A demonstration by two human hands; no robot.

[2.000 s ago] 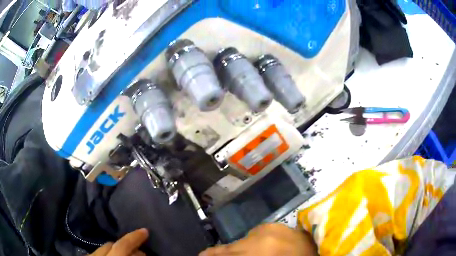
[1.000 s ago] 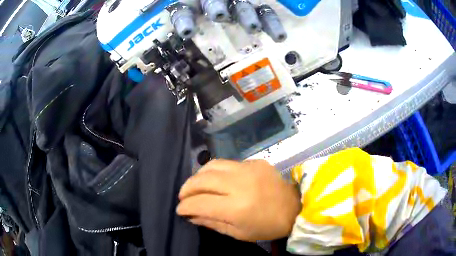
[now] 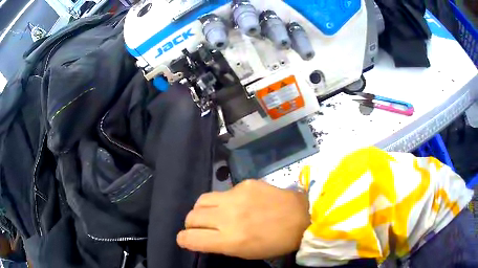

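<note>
My right hand [image 3: 243, 220], in a yellow-and-white sleeve, lies on the edge of a long dark fabric band [image 3: 175, 157], its fingers bent over the cloth. The band runs up to the presser foot and needle area [image 3: 205, 102] of the white-and-blue JACK overlock machine [image 3: 183, 26]. The rest of the black garment [image 3: 78, 131], with zip lines and yellow-green topstitching, is heaped left of the machine. The fingertips' underside is hidden. My left hand is not in view.
A grey recessed tray [image 3: 278, 149] lies beside the looper cover [image 3: 281, 98]. Pink-and-blue snips [image 3: 388, 105] lie right of the machine, with black lint near the tray. Dark cut pieces [image 3: 403, 31] lie behind them. A blue crate [image 3: 436, 149] is at the right.
My left hand, partly visible two seconds ago, is out of the picture. My right hand has come fully into view on the band. The view has shifted, showing more of the garment.
</note>
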